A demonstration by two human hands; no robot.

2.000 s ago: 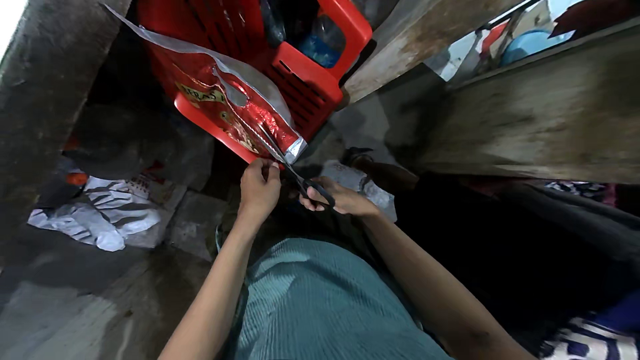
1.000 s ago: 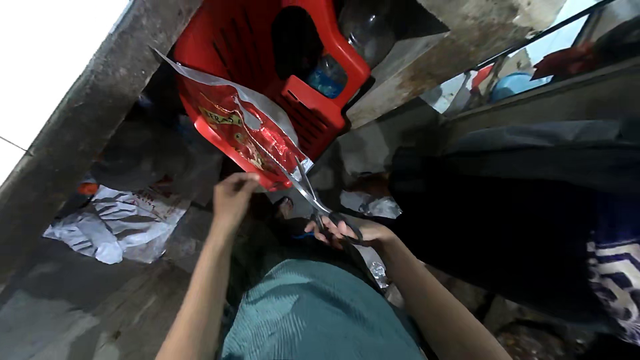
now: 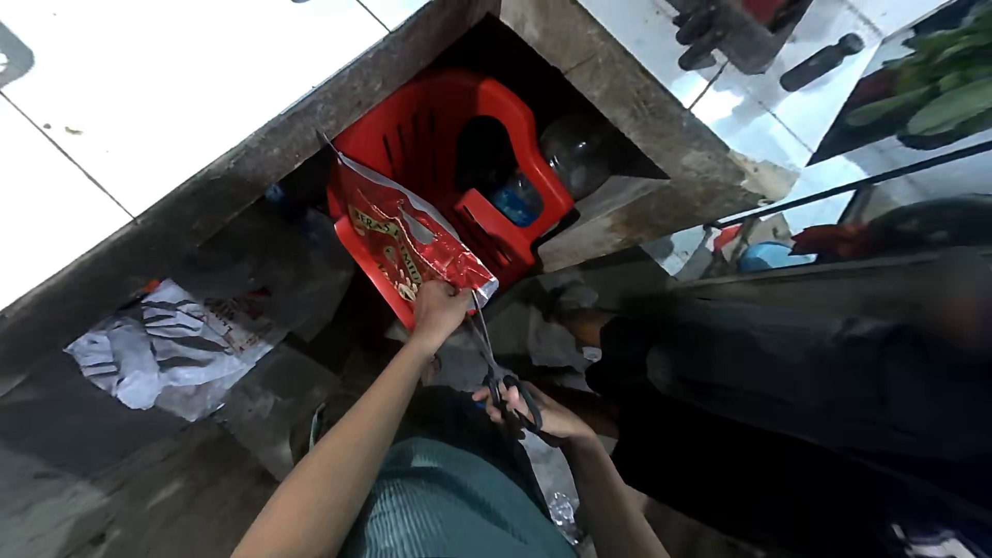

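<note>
My left hand (image 3: 440,314) grips the lower edge of a red printed plastic rice bag (image 3: 403,236), which lies over the seat of a red plastic chair (image 3: 535,170). The bag has a handle slot, and a strip along its top edge is pale. In my right hand (image 3: 535,411) is a pair of scissors (image 3: 492,368) with dark handles. Its blades point up at the bag's corner, close beside my left fingers; whether they touch the plastic cannot be told.
A white tiled counter (image 3: 178,93) with a concrete edge spans the upper left. Crumpled plastic bags (image 3: 178,349) lie on the floor at left. A clear plastic bottle (image 3: 577,155) is behind the chair. A person in dark clothing (image 3: 697,418) is close on my right.
My left hand was apart from the bag one second ago and now holds its lower edge. The scissors have dropped slightly away from the bag. The view has shifted, showing more of the counter.
</note>
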